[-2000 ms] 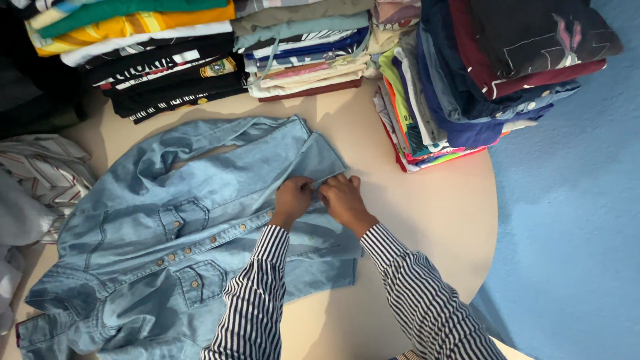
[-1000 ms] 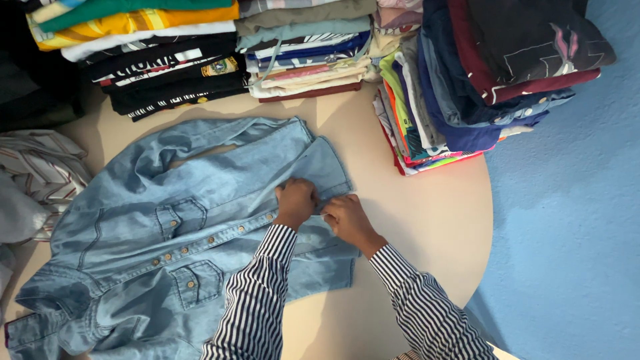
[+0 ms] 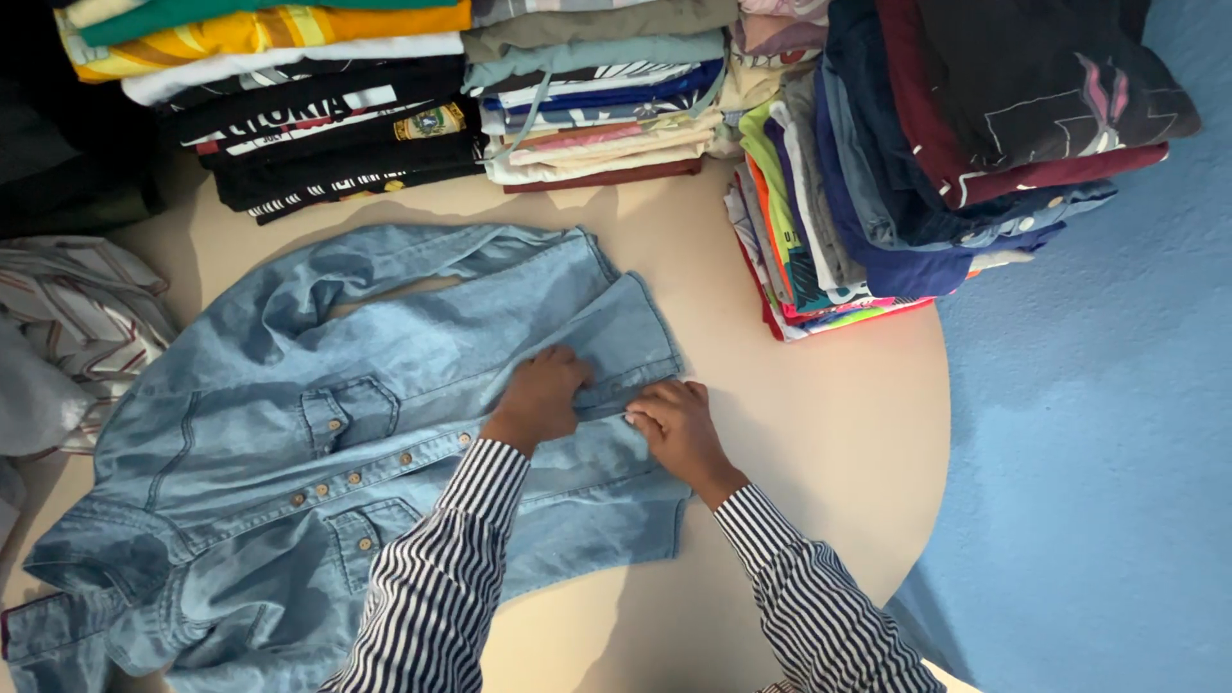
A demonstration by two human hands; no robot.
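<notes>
A light blue denim shirt lies spread on the table, its collar toward the lower left and its hem toward the right. Wooden-looking buttons run along its front placket, with a flapped chest pocket on either side. My left hand is on the placket in the lower part of the shirt, fingers curled over the cloth. Close to its right, my right hand pinches the front edge near the hem between thumb and fingers. The cloth under the left fingertips is partly hidden.
Folded clothes in stacks line the table's far side. A taller folded stack stands at the back right, near a blue wall. Striped cloth lies crumpled at the left. The beige table has a rounded right edge.
Both hands stay near the lower placket. The right hand has shifted slightly toward the hem's edge, and the gap between the hands has widened a little.
</notes>
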